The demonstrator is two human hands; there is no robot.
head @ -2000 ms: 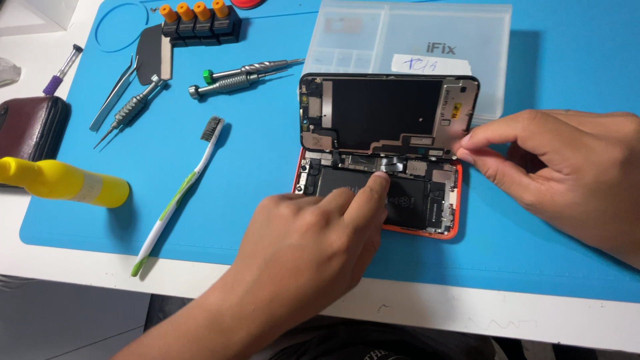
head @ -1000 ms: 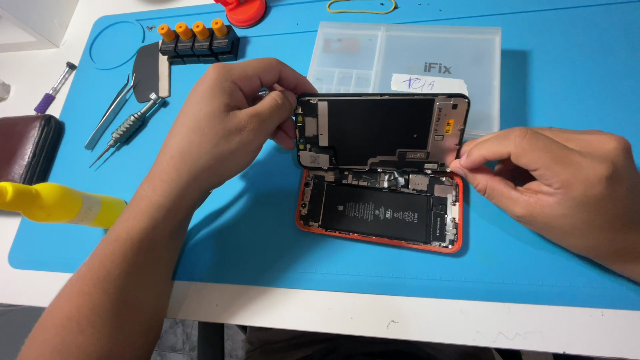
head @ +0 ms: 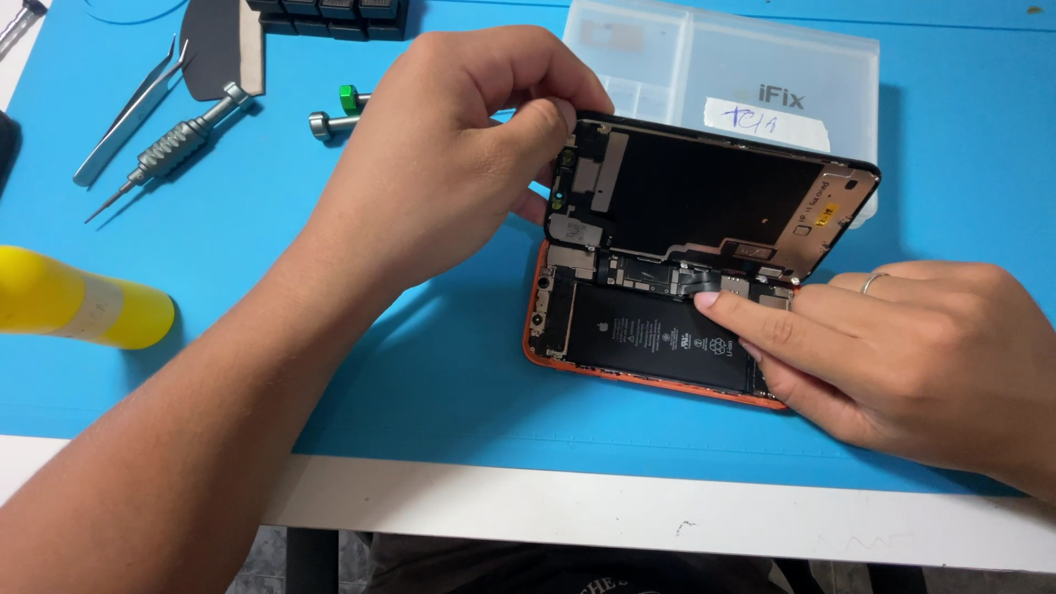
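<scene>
An opened smartphone lies on a blue mat, its orange-framed body point(head: 660, 381) flat with the black battery point(head: 660, 334) showing. The display assembly point(head: 701, 190) is tilted up from the body's far long side, its inner face toward me. My left hand point(head: 487, 124) pinches the display's upper left corner between thumb and fingers. With its index fingertip, my right hand point(head: 883, 346) touches the flex cables point(head: 697, 282) between display and body, near the battery's far edge. The other fingers of that hand rest by the phone's right end and hide part of it.
Behind the phone lies a translucent plastic case point(head: 784, 66). Tweezers point(head: 132, 115), a precision screwdriver point(head: 177, 148) and a green-capped driver point(head: 351, 100) lie at the left. A yellow bottle point(head: 82, 301) is near the left edge. A black rack point(head: 330, 16) sits at the back.
My left hand went from the phone's interior to the display's left corner. My right hand has moved from the display's lower right corner onto the cables. The view is now closer.
</scene>
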